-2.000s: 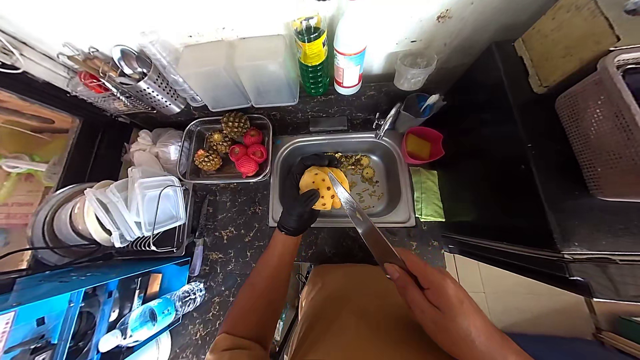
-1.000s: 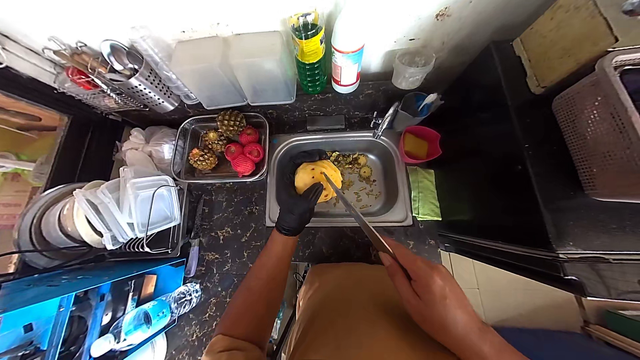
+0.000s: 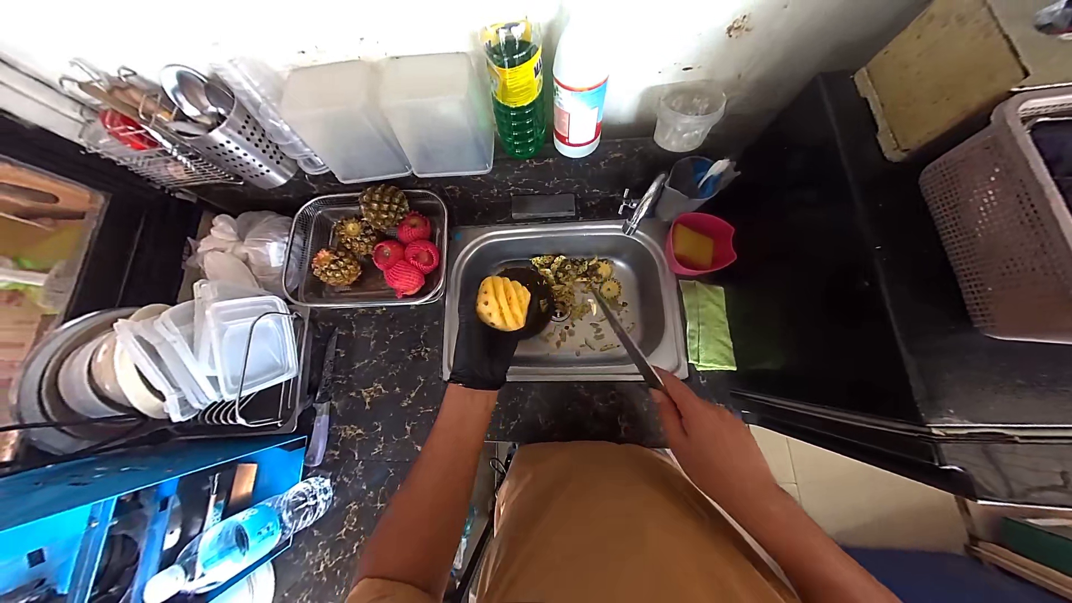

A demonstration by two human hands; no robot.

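Note:
My left hand (image 3: 490,347), in a black glove, holds a peeled pineapple (image 3: 503,303) over the left part of the steel sink (image 3: 565,373). Diagonal grooves run across the fruit's yellow flesh. My bare right hand (image 3: 691,419) grips a long knife (image 3: 624,335) at the sink's front right edge. The blade points up and left over the basin, apart from the fruit. Pineapple peelings (image 3: 574,276) lie at the back of the basin, with small scraps on its floor.
Left of the sink, a wire basket (image 3: 366,299) holds unpeeled pineapples and fruit in red foam nets. A second knife (image 3: 322,402) lies beside the dish rack (image 3: 251,419). The faucet (image 3: 645,203), pink container (image 3: 702,243) and green cloth (image 3: 708,327) are at the right.
The knife blade was at the pineapple in both earlier frames and is now away from it, to the right. The pineapple is turned in my left hand and shows grooves.

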